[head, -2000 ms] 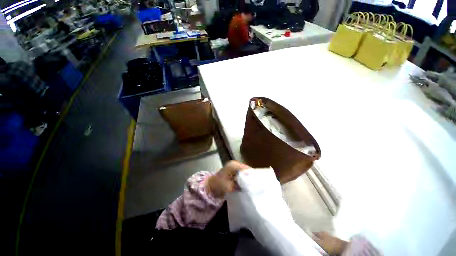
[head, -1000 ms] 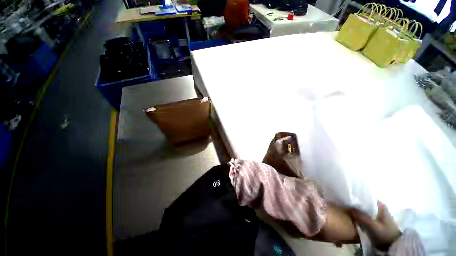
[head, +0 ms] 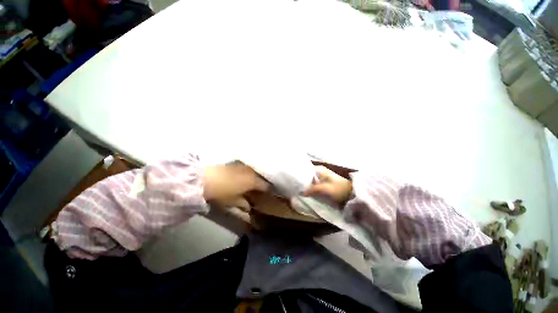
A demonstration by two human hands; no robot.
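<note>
The brown handbag is at the table's near edge, close against my apron, with its mouth open towards me. My left hand is at the bag's left side, its fingers at the rim; it is a little blurred. My right hand grips white stuffing paper at the bag's opening. Part of the paper trails down to the right beside the bag. The inside and base of the bag are mostly hidden.
The large white table spreads ahead. Strap bundles lie at the right edge. Grey-beige handled bags stand at the far right. Another brown bag is low at the left, partly behind my sleeve. A plastic bag lies at the back.
The view has turned to the right. The brown handbag is now directly before me between both hands. The large white sheet is now bunched small at the bag's mouth.
</note>
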